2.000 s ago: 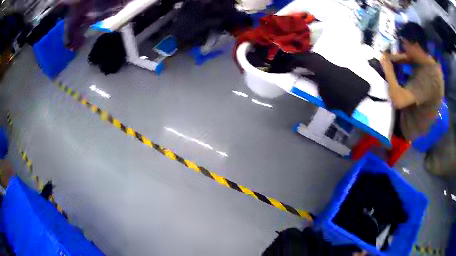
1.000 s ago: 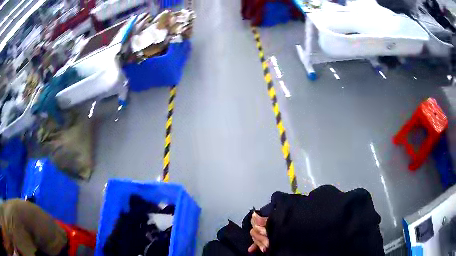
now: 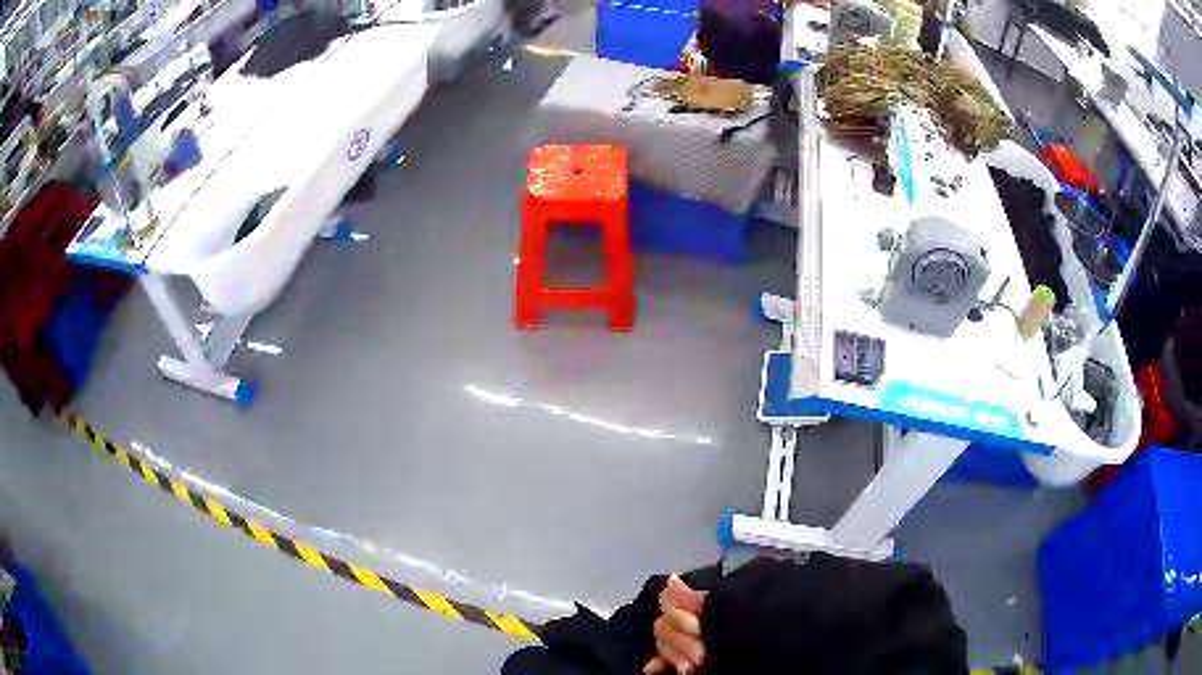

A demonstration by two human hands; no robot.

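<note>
A bundle of matt black cloth (image 3: 830, 620) lies at the bottom edge, right of centre, close to my body. A narrower black part (image 3: 587, 640) spreads out to its left. What appears to be my right hand (image 3: 679, 624) shows only as bare, curled fingers at the bundle's left side, closed on the cloth. The wrist and forearm are hidden by the cloth or cut off by the edge. My left hand is not visible.
A red stool (image 3: 576, 231) stands on the grey floor ahead. A white machine table (image 3: 844, 297) is at right, with a trough beside it. Another white table with trough (image 3: 323, 165) is at left. A blue crate (image 3: 1120, 560) is lower right. Striped tape (image 3: 290, 547) crosses lower left.
The view has swung right from the aisle towards the red stool and machine table. The crate of black pieces has left view. The bundle stays held low in front of me.
</note>
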